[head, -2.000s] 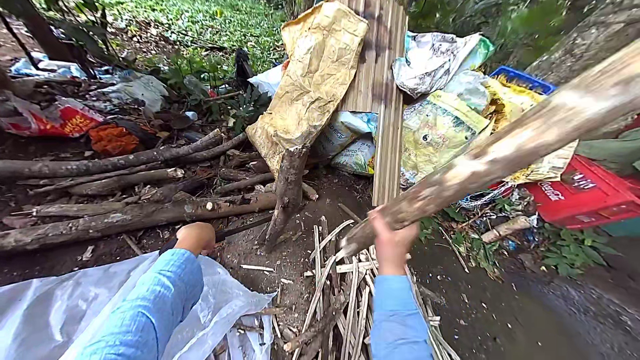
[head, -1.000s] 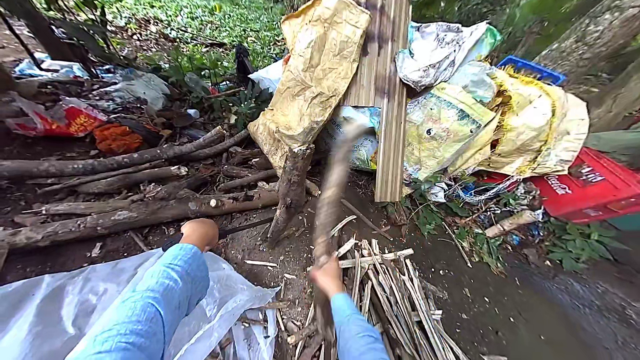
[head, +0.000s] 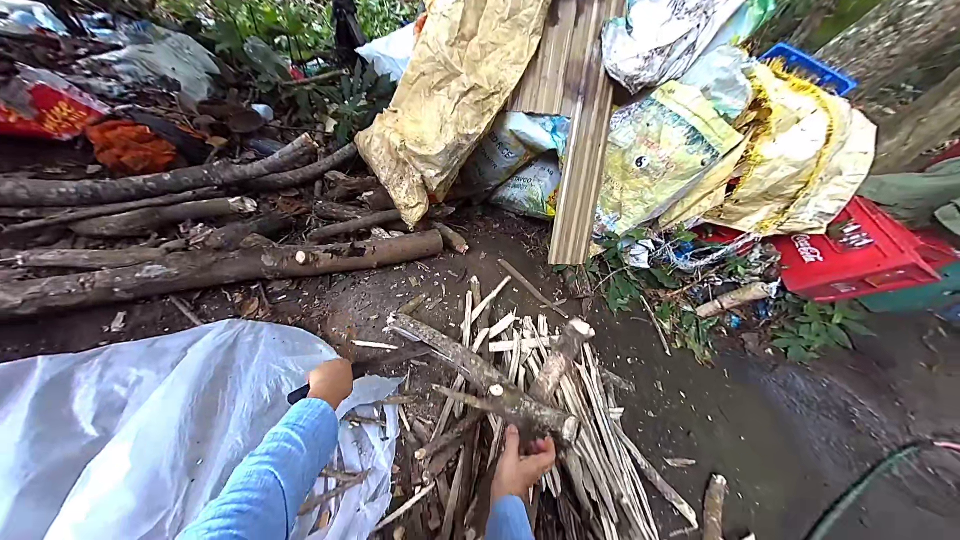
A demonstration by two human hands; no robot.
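My left hand (head: 330,382), at the edge of a white plastic sheet (head: 187,420), is closed around the black handle of a long-bladed tool (head: 298,394); its dark blade, hard to make out, points right. Lower centre, my right hand (head: 521,465) has its fingers apart, close under the end of a thick cut branch (head: 480,375). Whether they touch it I cannot tell. This branch lies slantwise over a heap of split sticks (head: 600,442). A shorter branch piece (head: 562,356) rests on the heap just right of it.
Thick branches (head: 225,266) lie on the ground at left. Behind stand a crumpled brown sack (head: 457,90), a ribbed board (head: 581,180) and stuffed sacks (head: 660,157). A red Coca-Cola crate (head: 847,251) is at right, and a green hose (head: 862,480) crosses the lower right.
The thick stick my right hand gripped is out of that grip, and the hand is lower, over the heap. The short log that stood upright before the brown sack is gone from there.
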